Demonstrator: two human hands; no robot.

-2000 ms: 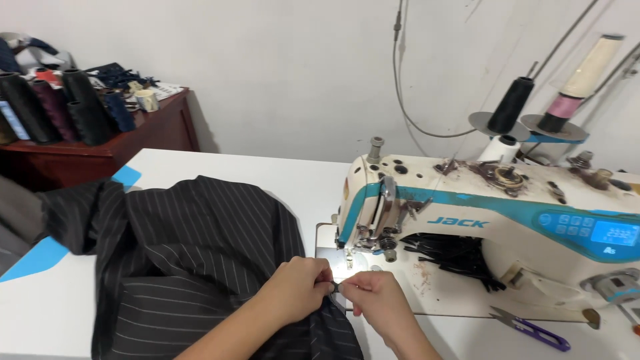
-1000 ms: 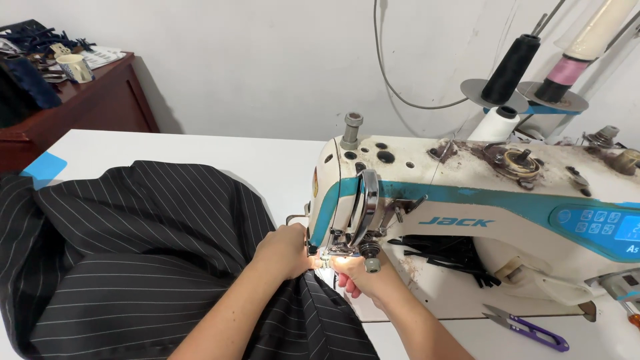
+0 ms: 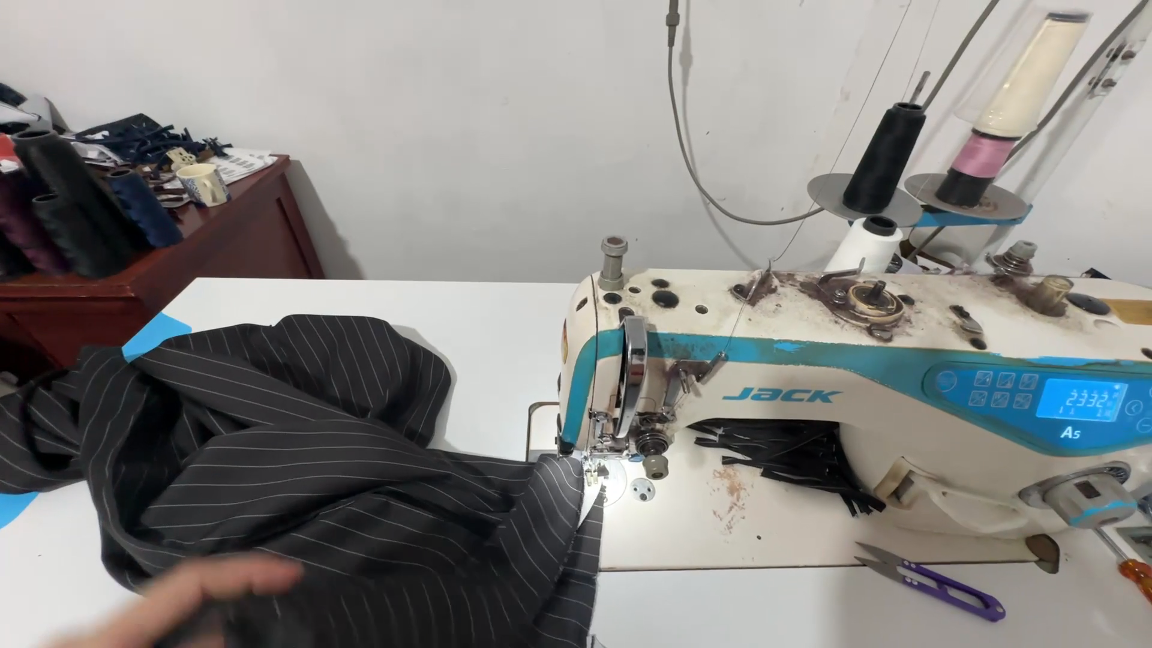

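Observation:
A black pinstriped fabric garment [image 3: 360,486] lies bunched across the left of the white table, its right edge at the presser foot [image 3: 594,472] of a Jack sewing machine [image 3: 792,360]. Blurred, my left hand [image 3: 207,594] is low at the left over the cloth; whether it grips any of it cannot be told. My right hand is out of the frame. Purple-handled thread snips [image 3: 936,580] lie to the right of the needle area.
Black fabric strips [image 3: 783,454] lie under the machine arm. Thread cones [image 3: 886,157] stand behind it. At the left, a dark red cabinet [image 3: 225,243] holds more thread cones and a patterned cup [image 3: 203,184]. A screwdriver handle [image 3: 1136,576] shows at the right edge.
Both hands have left the presser foot, where they were one second ago. My left hand has moved down and left over the garment; my right hand has gone out of view.

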